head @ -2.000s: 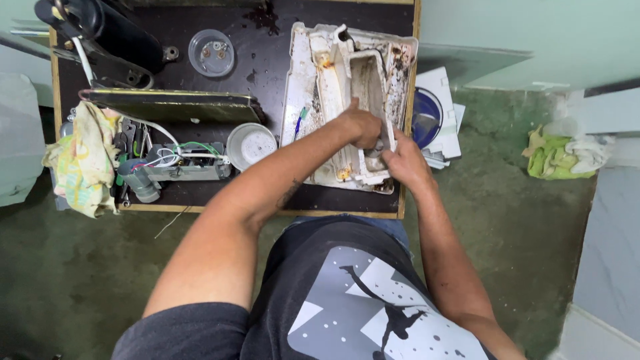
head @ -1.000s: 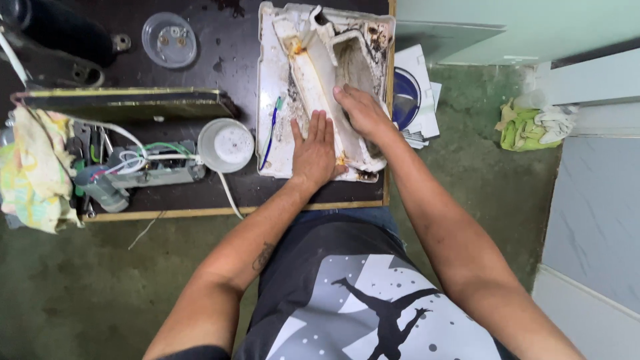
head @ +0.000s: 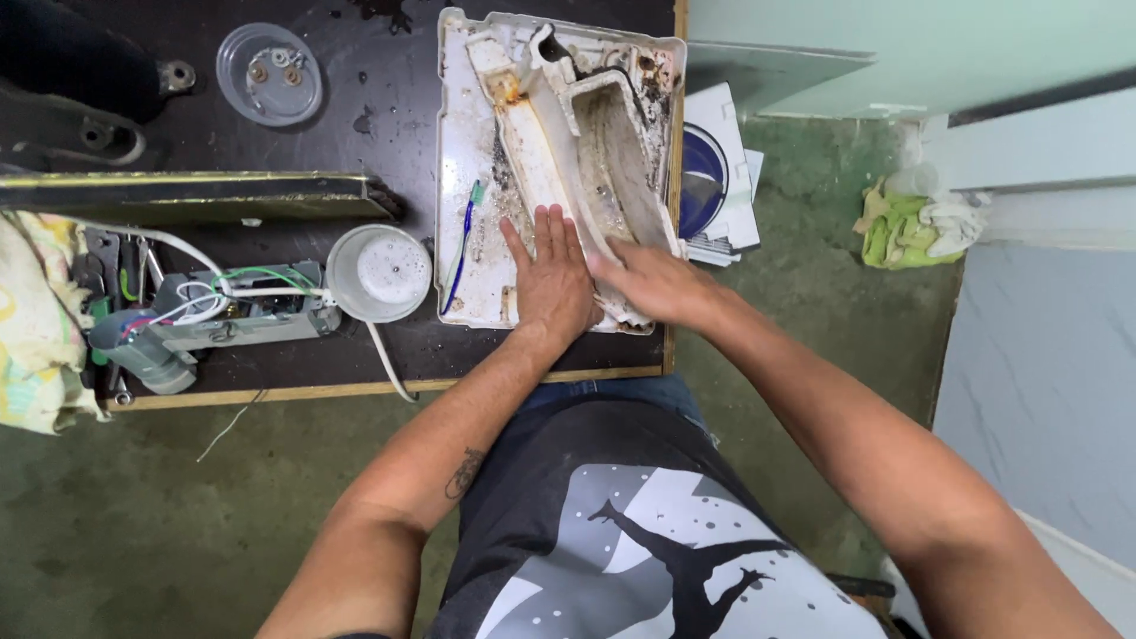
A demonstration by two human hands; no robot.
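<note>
A dirty white plastic housing part (head: 612,160), with rust stains and a deep channel, lies on a flat white panel (head: 457,89). My left hand (head: 555,284) rests flat, fingers extended, on the lower left part of the housing. At the channel's lower edge, my right hand (head: 652,280) grips the housing wall, its fingertips partly hidden. A blue and green toothbrush (head: 463,248) lies on the panel, left of my left hand. Left of the panel stands a white tub (head: 379,272) of foamy liquid.
A clear lid (head: 269,74) holds small metal parts. On the left are a metal bracket with wires (head: 248,306), a stained cloth (head: 40,328), hand tools and a dark board (head: 195,197). The table's wooden edge (head: 444,385) runs before me; a green bag (head: 914,226) lies on the floor.
Two seconds ago my left hand was inside the channel; it now lies flat on the housing's left side. My right hand has moved down along the channel wall since one second ago.
</note>
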